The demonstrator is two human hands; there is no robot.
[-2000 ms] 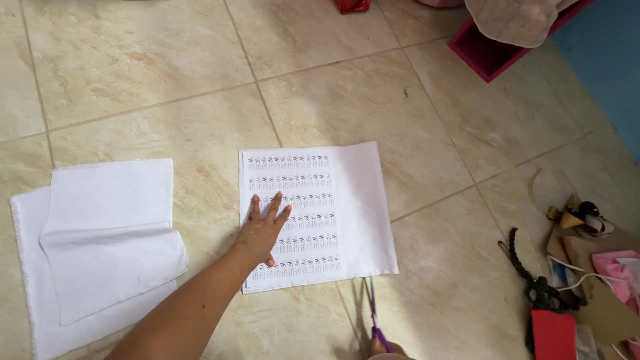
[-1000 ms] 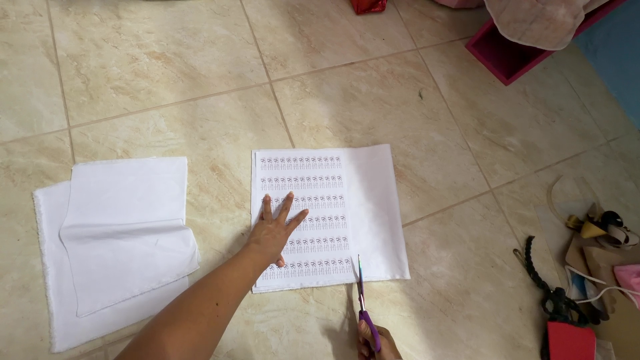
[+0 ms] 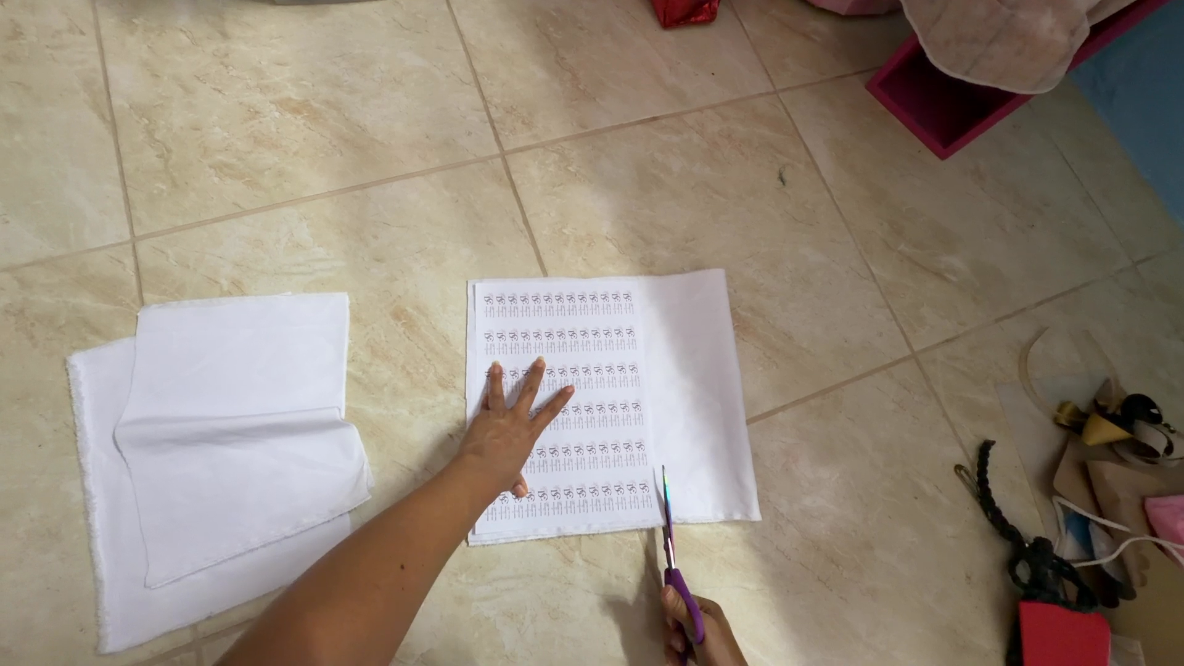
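Note:
My left hand (image 3: 518,425) lies flat with its fingers spread on a printed sheet of paper (image 3: 578,347), which bears rows of small repeated marks. Under the sheet is a white cloth (image 3: 703,388) that extends past its right side. My right hand (image 3: 698,624) holds purple-handled scissors (image 3: 683,587) at the cloth's bottom edge. Their blades point away from me, beside the right edge of the sheet, with one blade over the cloth. Whether the blades are cutting cannot be told.
Two white cloths (image 3: 231,361) overlap on the tiled floor (image 3: 333,250) at the left. A red block (image 3: 1064,634), a dark braided cord (image 3: 1004,513) and mixed craft scraps lie at the right. A magenta box (image 3: 943,111) with fabric (image 3: 999,42) over it stands at the upper right.
My right hand and the scissors have come in from the bottom edge to the sheet's lower right corner. My left hand has stayed on the sheet.

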